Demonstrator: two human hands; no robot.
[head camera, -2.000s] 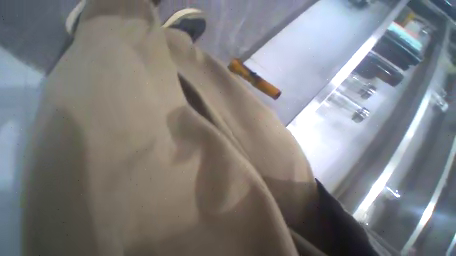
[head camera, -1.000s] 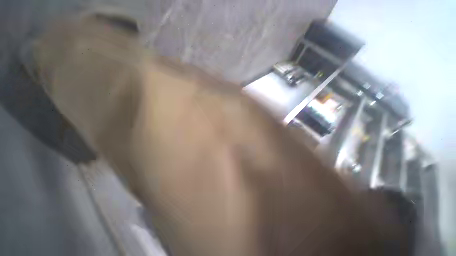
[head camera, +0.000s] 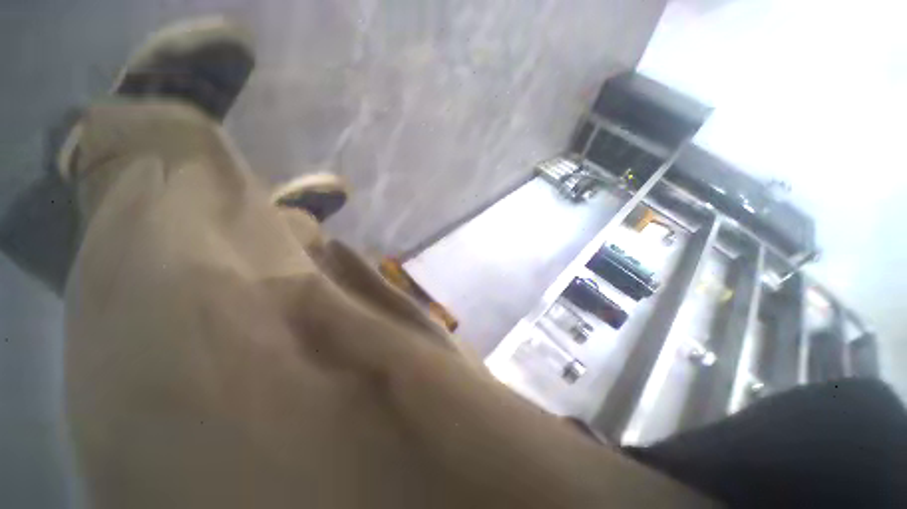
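Neither of my hands shows in the head view. Tan cloth, trousers or apron (head camera: 199, 348), fills the left and lower middle in soft folds. A dark shoe with a pale rim (head camera: 189, 70) is at the upper left, and a second shoe (head camera: 313, 194) shows beyond the cloth. An orange-yellow bar-shaped thing (head camera: 438, 315) lies along the near edge of the shelving, partly hidden by the cloth. Dark cylindrical items (head camera: 597, 300) and small shiny fittings (head camera: 573, 371) sit on a pale shelf. A dark shape, perhaps a sleeve (head camera: 796, 447), covers the lower right.
Metal-edged shelving (head camera: 651, 358) runs in tiers from the middle to the right. A dark box-like unit (head camera: 646, 107) stands at its far end. Grey marbled floor (head camera: 428, 99) lies at the top. A bright pale wall (head camera: 825, 89) is at the upper right.
The view has shifted: more floor, both shoes and more of the shelving now show. The dark shape at lower right has grown larger. The picture is less blurred than one second ago.
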